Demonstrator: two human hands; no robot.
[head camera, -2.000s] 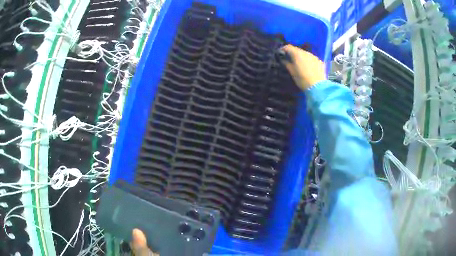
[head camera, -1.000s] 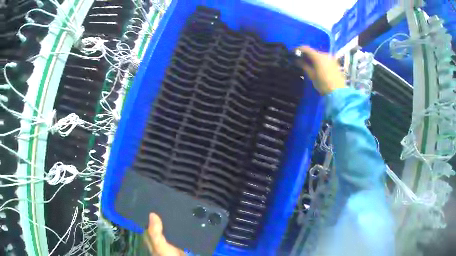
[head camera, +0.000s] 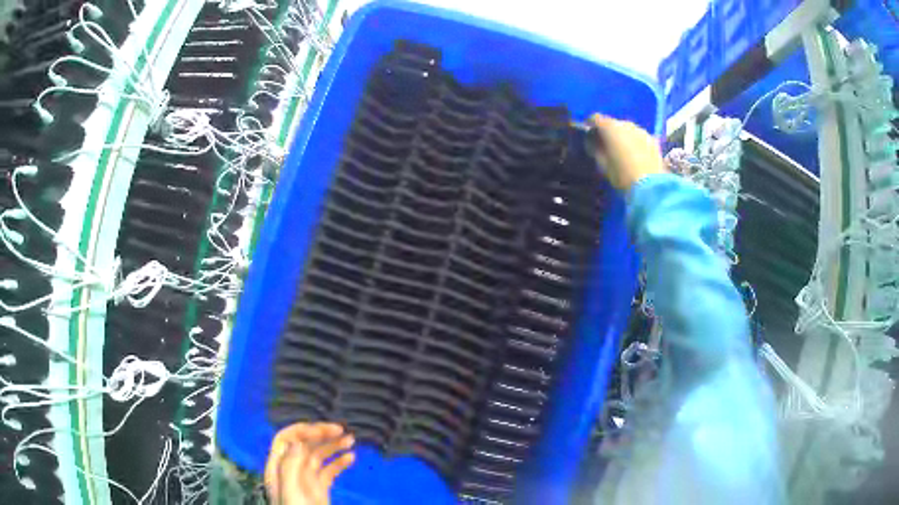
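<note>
A blue turnover bin (head camera: 258, 296) lies in front of me, with a black slotted insert (head camera: 394, 247) inside. A column of thin dark edges with bright glints, which look like phones (head camera: 522, 355), stands along its right side. My left hand (head camera: 308, 462) is over the near left end of the bin, fingers apart and slightly curled, and no phone shows in it. My right hand (head camera: 623, 150) is at the far right corner of the insert, fingertips against the dark end of the phone column. Whether it grips something there is blurred.
Charging racks stand on both sides, with a white and green strip (head camera: 89, 296) and bundled white cables (head camera: 138, 379) on the left. Another pale strip (head camera: 843, 207) curves down on the right. More blue bins (head camera: 725, 44) are at the upper right.
The large grey phone held by my left hand is gone from view, and that hand now shows curled fingers. My right hand has stayed near the far right corner. The bin sits slightly lower in view.
</note>
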